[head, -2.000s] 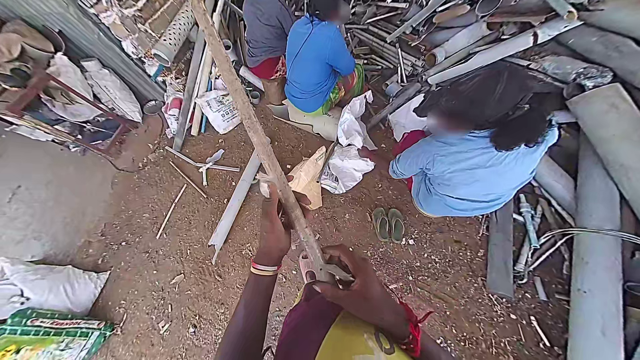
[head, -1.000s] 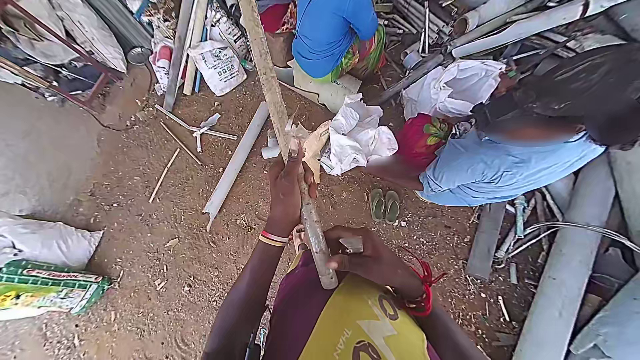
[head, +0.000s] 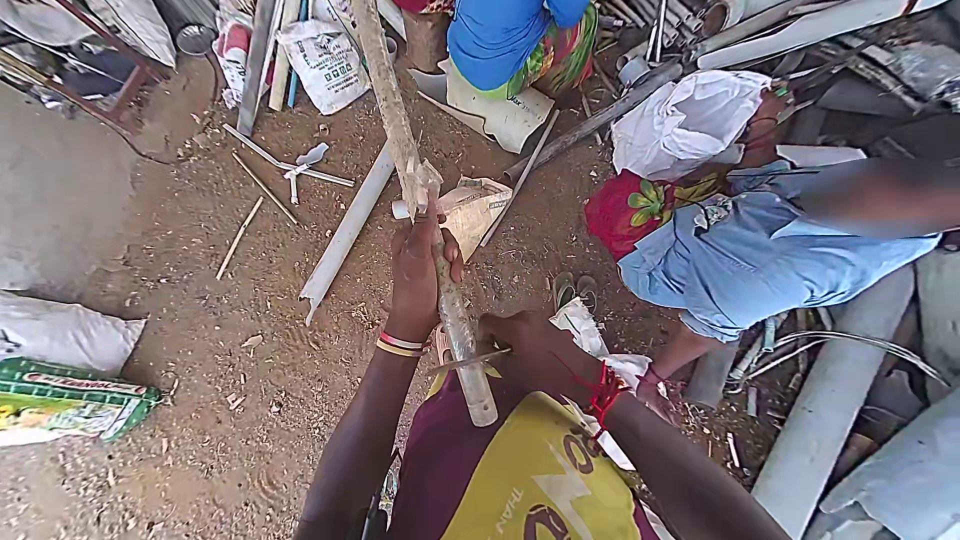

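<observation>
A long, dirt-crusted pipe (head: pixel 390 97) runs from the top of the view down to my lap, its near end round and bare. My left hand (head: pixel 420 277) is closed around it at mid-length, beside a torn bit of clear plastic wrap (head: pixel 426 180) on the pipe. Nearer my body, my right hand (head: pixel 529 349) grips a thin blade-like tool (head: pixel 472 361) that lies across the pipe; its handle is hidden by my fingers. Between my arms lies the yellow and maroon cloth (head: pixel 525 480) of my clothing.
Two people sit ahead, one in a blue shirt (head: pixel 499 37), one at right in light blue (head: pixel 750 255) by a white sack (head: pixel 682 120). A cut grey pipe (head: pixel 349 232) lies on the dirt. Large pipes (head: pixel 840 397) are heaped at right; a green printed sack (head: pixel 75 401) lies left.
The person at right has leaned forward and has an arm at the white sack. My right hand has shifted along the near end of the pipe. The view has tilted downward.
</observation>
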